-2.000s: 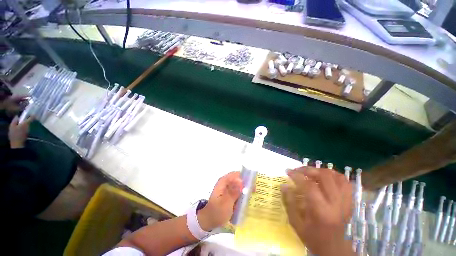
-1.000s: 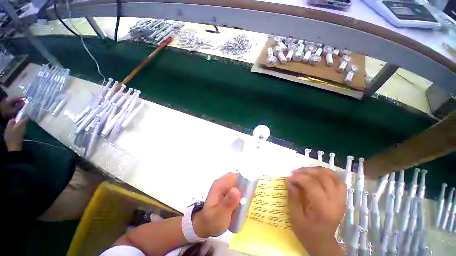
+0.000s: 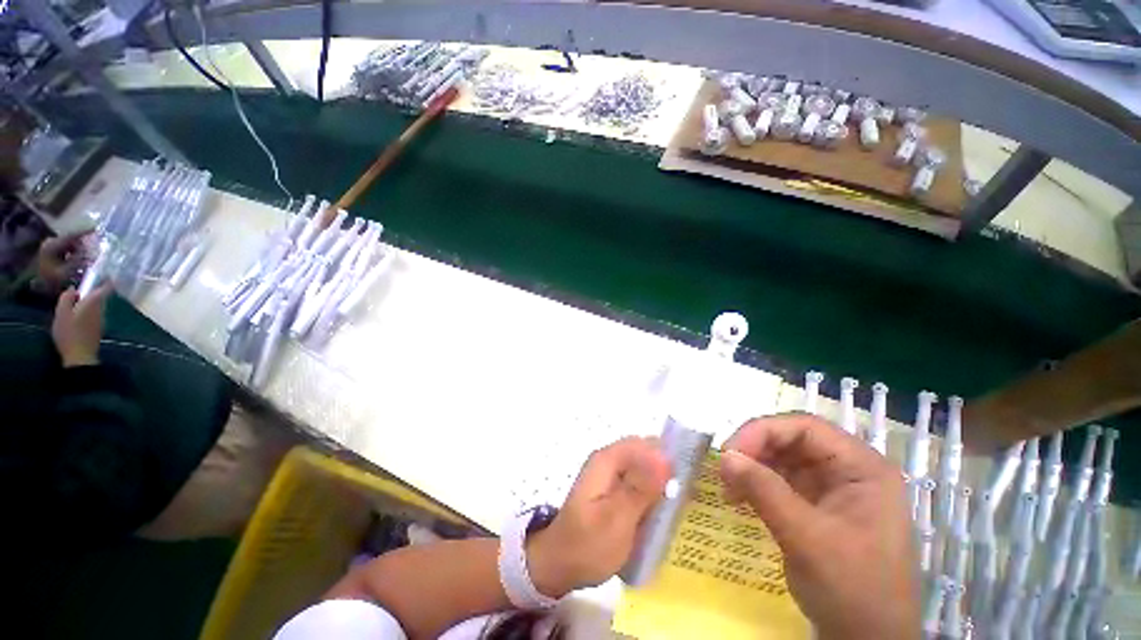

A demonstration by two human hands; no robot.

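My left hand [image 3: 609, 515] grips the grey barrel of a handheld device unit [image 3: 674, 500]. Its white neck and round head point up and away, over the bench edge. A small white spot shows on the barrel beside my left fingers. A yellow label sheet [image 3: 723, 573] with rows of small printed labels lies behind and to the right of the barrel. My right hand [image 3: 832, 519] is over the sheet's right side, thumb and index fingertips close together near the barrel's upper end. Whether a label is between them is too small to tell.
Rows of device units [image 3: 1020, 538] stand at the right; another group [image 3: 307, 281] lies at the left. A green belt [image 3: 538, 213] runs behind the bench, with white cylindrical parts [image 3: 813, 119] on cardboard across it. A yellow crate [image 3: 282, 550] and a co-worker's hands [image 3: 78, 313] are at the left.
The view has shifted slightly. My right hand has turned from lying palm-down on the sheet to thumb and index fingertips brought together near the device. My left hand still holds the device.
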